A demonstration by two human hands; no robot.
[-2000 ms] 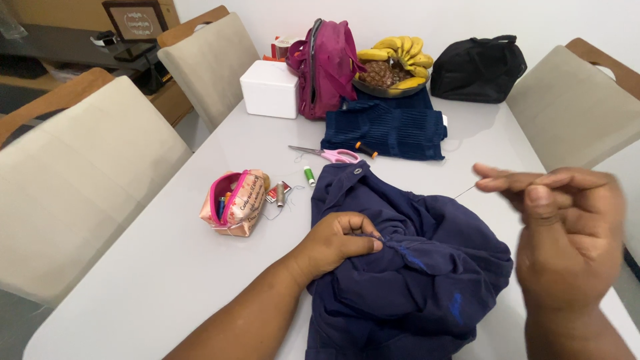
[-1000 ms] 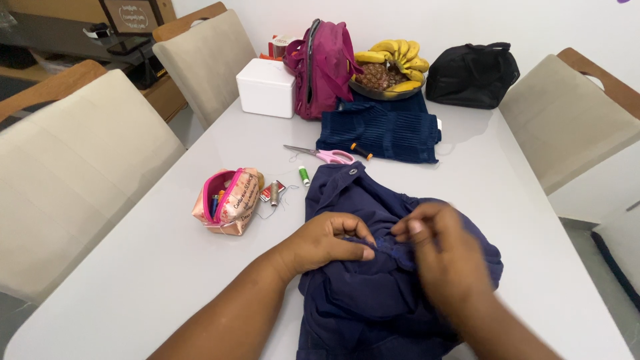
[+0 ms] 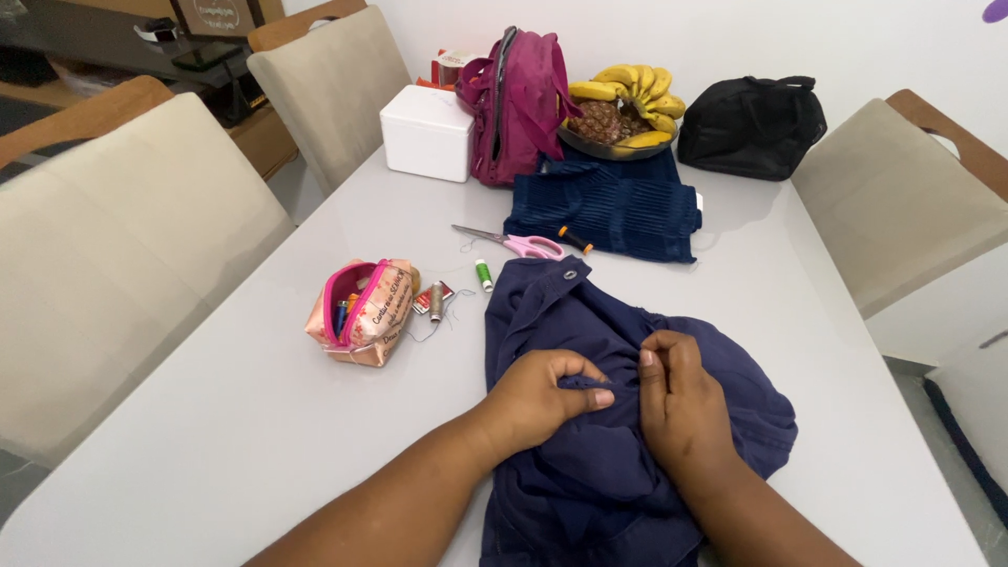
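A navy blue garment (image 3: 598,465) with a metal button near its top corner lies bunched on the table. My left hand (image 3: 543,394) pinches a fold of its cloth between thumb and fingers. Just to the right, my right hand (image 3: 681,394) has thumb and fingertips together at the same fold; whether a needle is between them cannot be seen. Beyond the garment lie pink-handled scissors (image 3: 535,246) and a black thread spool with orange ends (image 3: 576,240). A green thread spool (image 3: 483,276) and a beige one (image 3: 436,302) are left of it, beside an open pink-zipped pouch (image 3: 366,315).
A folded dark blue ribbed cloth (image 3: 606,213) lies farther back. Behind it stand a white box (image 3: 428,134), a magenta bag (image 3: 520,110), a bowl of bananas and pineapple (image 3: 618,148) and a black bag (image 3: 748,130). Chairs (image 3: 126,260) flank the white table (image 3: 236,441).
Two seconds ago my right hand was raised at the right, with a thread running toward the cloth; it came down to the garment and stays there. My left hand keeps its hold on the fold.
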